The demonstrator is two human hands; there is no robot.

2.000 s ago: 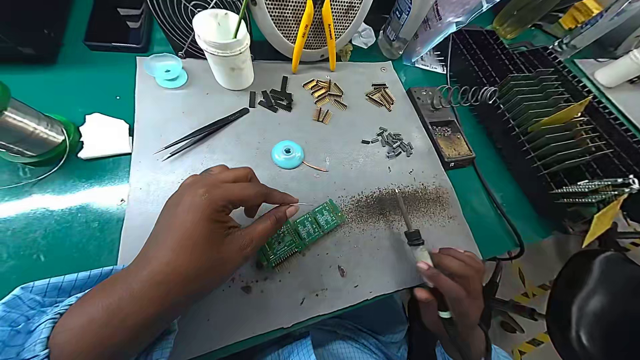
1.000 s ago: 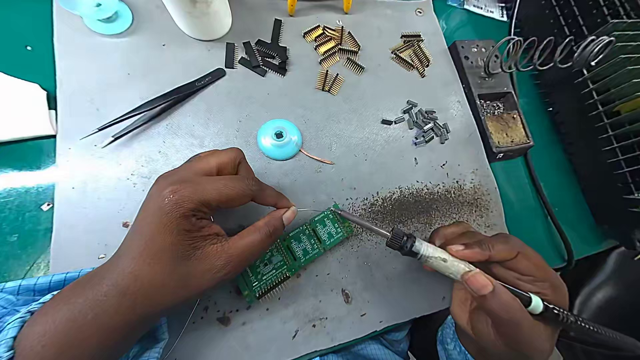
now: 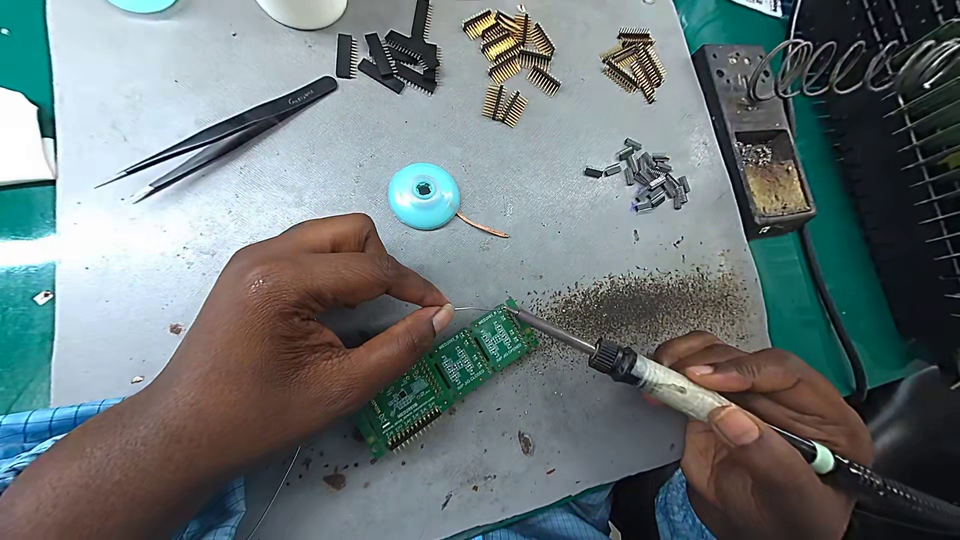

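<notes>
My left hand (image 3: 330, 322) pinches a thin solder wire (image 3: 474, 308) between thumb and forefinger, over the left part of a green printed circuit board (image 3: 459, 366). The wire's end reaches the board's upper right corner. My right hand (image 3: 757, 420) grips a soldering iron (image 3: 679, 386) like a pen, its tip at that same corner, close to the wire; whether they touch is too small to tell. A row of header pins (image 3: 414, 429) stands along the board's lower edge. Above the board lies a blue spool of desoldering braid (image 3: 424, 196) with a copper end out.
Black tweezers (image 3: 236, 135) lie at the upper left. Black connectors (image 3: 397, 56), gold pin headers (image 3: 514, 45) and small grey parts (image 3: 649, 176) lie in piles on the grey mat (image 3: 187, 247). At the right are a soldering iron stand (image 3: 757, 142) and a black rack (image 3: 885, 150). Dark debris (image 3: 645, 304) lies right of the board.
The soldering iron has moved up and left; its tip was over the debris two seconds ago and is now at the board's corner. My left hand keeps its pinch. The view has come much closer.
</notes>
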